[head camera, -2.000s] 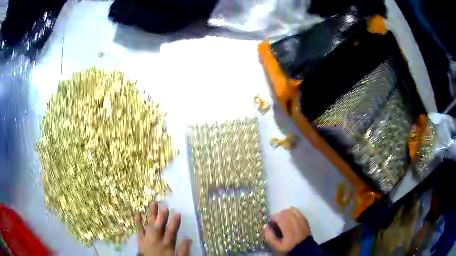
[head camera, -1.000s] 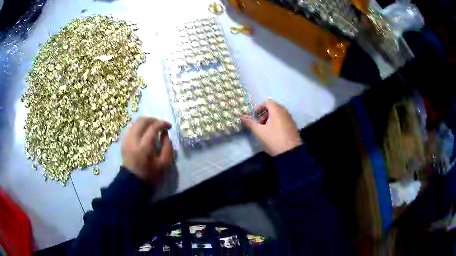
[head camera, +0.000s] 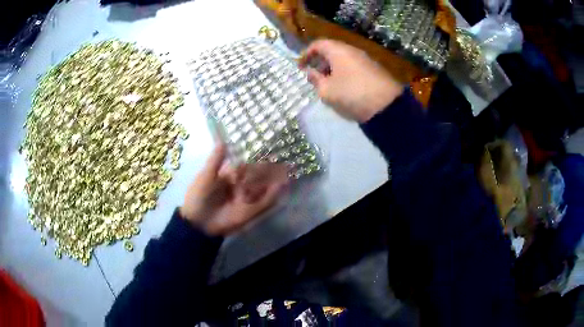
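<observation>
A clear tray stack with rows of round pockets is tilted above the white tabletop, its near end showing gold buttons. My left hand is shut on its near left end, with the palm partly seen through or beneath the tray. My right hand is at the stack's far right side, fingertips curled together near a yellow rubber band; whether it grips anything is unclear. A large heap of small gold buttons lies to the left of the stack.
A black parcel bag with orange edging holds filled trays at the far right. A clear bag of buttons lies beside it. A rubber band lies beyond the stack. A red basket is at the near left corner.
The stack has been lifted and tilted from the table. My left hand has moved right and taken hold of its near end. My right hand has moved away from me along its right side.
</observation>
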